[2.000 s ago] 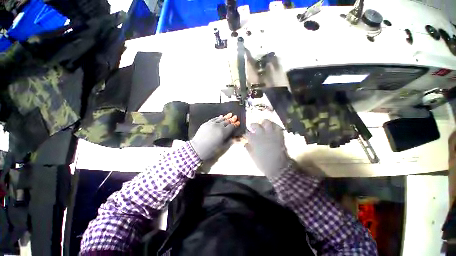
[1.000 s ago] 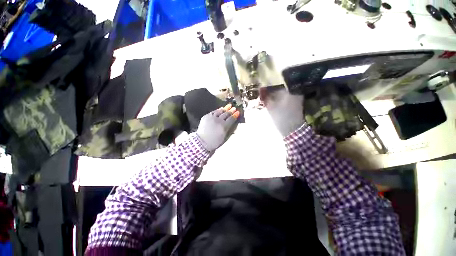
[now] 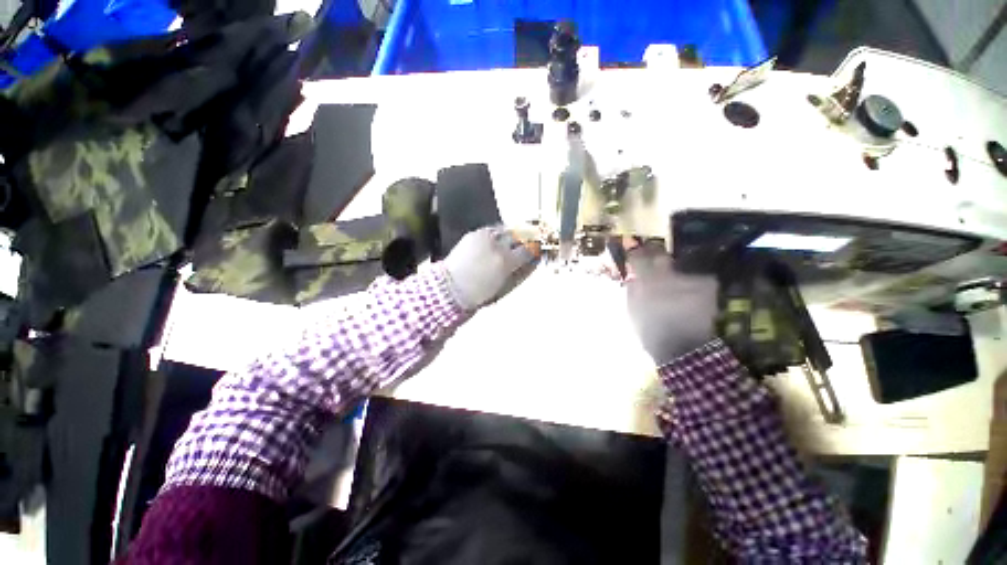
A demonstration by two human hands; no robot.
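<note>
My left hand (image 3: 484, 268), in a thin grey glove with orange fingertips, is on the lower edge of a black cut piece (image 3: 467, 203), its fingertips just left of the presser foot and needle area (image 3: 569, 245). The piece stands out above the hand, beside a curled row of camouflage pieces (image 3: 337, 245). My right hand (image 3: 671, 304), gloved and slightly blurred, is right of the needle under the machine arm; its fingertips are by a small dark edge, and what they hold is unclear. A camouflage stack (image 3: 762, 322) lies right of it, partly covered.
The white sewing machine head (image 3: 817, 166) with a dark panel (image 3: 828, 241) fills the right. A metal tool (image 3: 817, 375) and a black flat object (image 3: 919, 362) lie at right. A heap of black and camouflage pieces (image 3: 105, 199) is at left. A blue bin (image 3: 464, 39) stands behind.
My right hand has moved from the front of the needle to the right, under the arm. The black piece has swung up and left from under my left hand. The view has also shifted.
</note>
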